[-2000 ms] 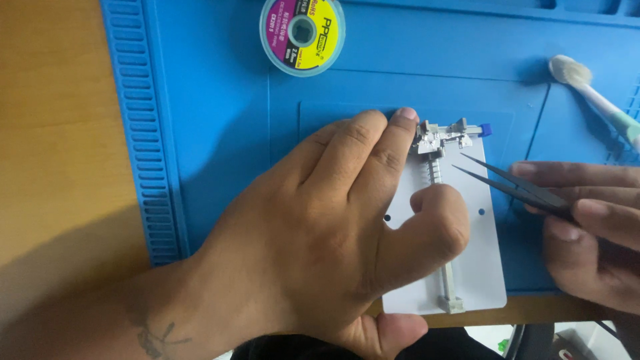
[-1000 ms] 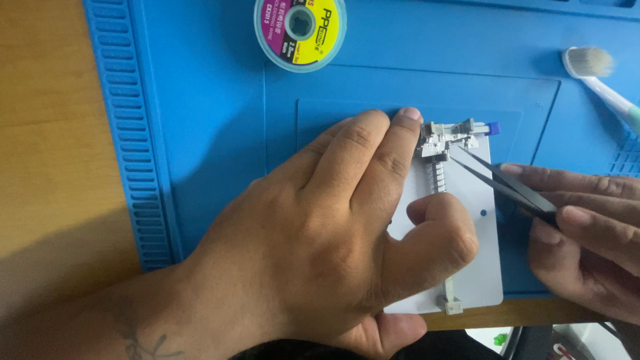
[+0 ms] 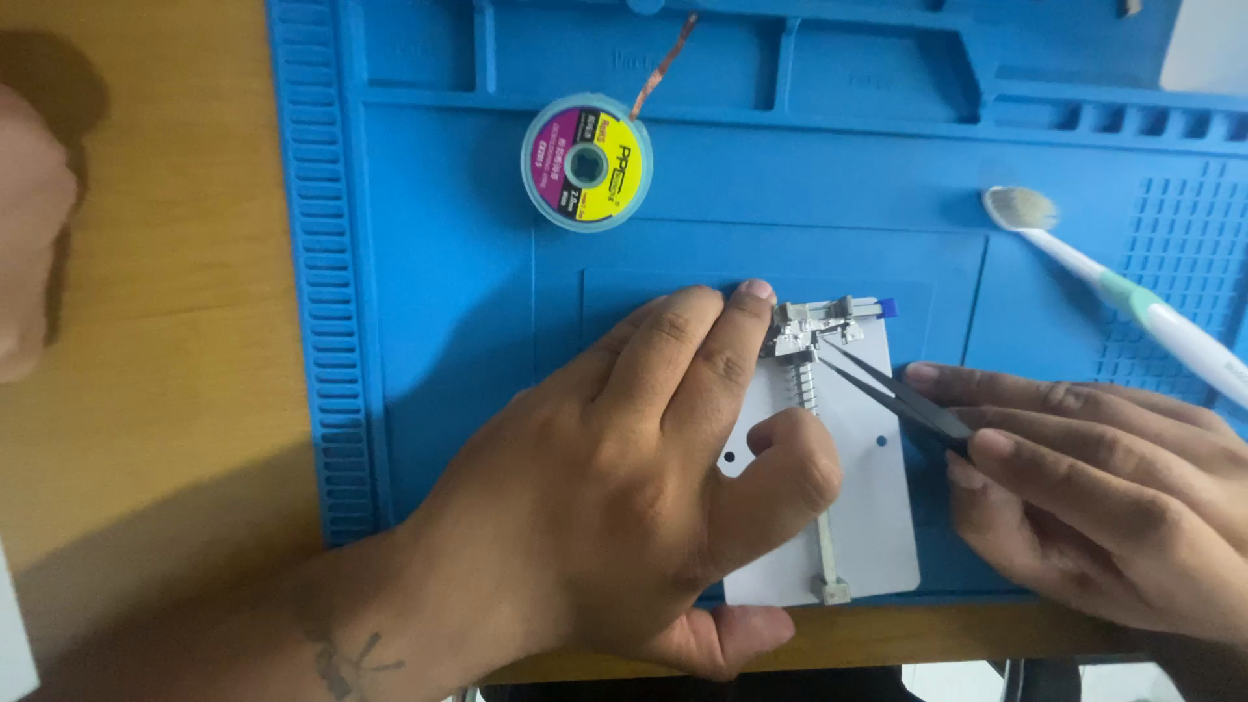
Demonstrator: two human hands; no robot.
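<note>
My left hand rests over a white metal plate that carries a small circuit-board clamp with a spring and a rail. Its fingertips touch the clamp's left end, and its thumb is at the plate's lower edge. In my right hand are dark fine-tipped tweezers, their two tips a little apart beside the small silvery part in the clamp. Whether the tips touch it I cannot tell. The palm hides the plate's left side.
A spool of desoldering braid, its copper end sticking out, lies on the blue silicone mat. A white and green brush lies at the right. Part of a person's skin shows over the wooden table at the far left.
The tweezers have moved from the right of the clamp up to the part in it. My left hand stays on the plate. The view has shifted, showing more of the mat's top.
</note>
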